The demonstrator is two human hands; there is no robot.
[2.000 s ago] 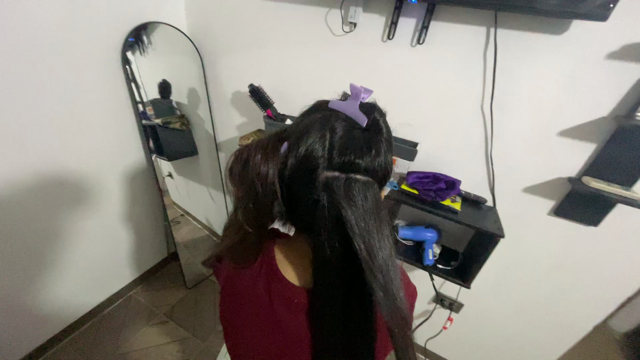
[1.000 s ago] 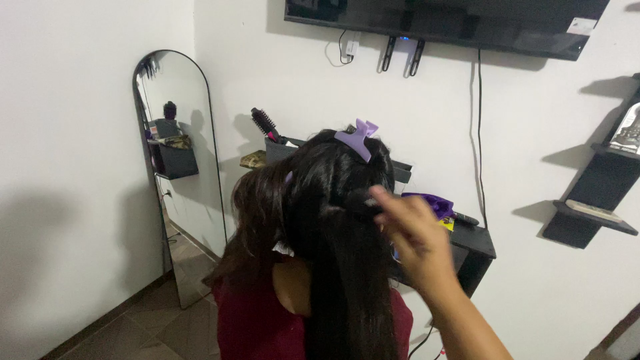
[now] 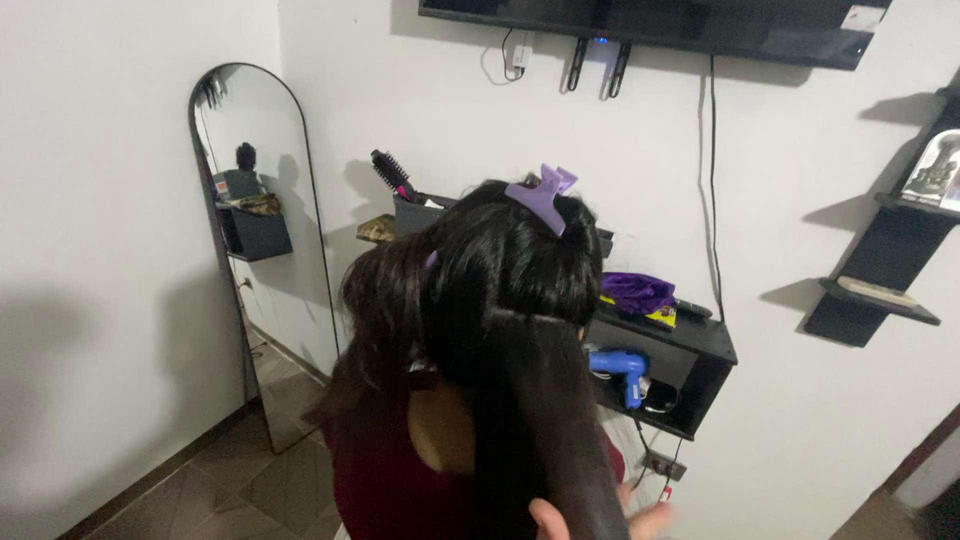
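Observation:
A seated person with long dark hair [image 3: 551,390] and a dark red top [image 3: 375,465] has their back to me. A lilac claw clip [image 3: 541,199] holds hair on the crown, above a horizontal part. At the bottom edge, a fingertip [image 3: 550,517] shows left of the straight hanging section, and blurred fingers [image 3: 651,519] show to its right. I cannot tell whether these belong to my left hand, my right hand or both. The palms, any held tool and the grip are hidden or out of frame.
An arched mirror [image 3: 262,247] leans at left. A round brush [image 3: 390,174] stands in a dark holder [image 3: 420,217]. At right, a black wall shelf [image 3: 709,337] holds purple cloth [image 3: 641,292] and a blue hair dryer [image 3: 619,364]. A television [image 3: 660,26] hangs above.
A hand that was raised at the right side of the head, with a dark item by its fingers, is no longer there. Fingers now show at the bottom edge around the hanging hair.

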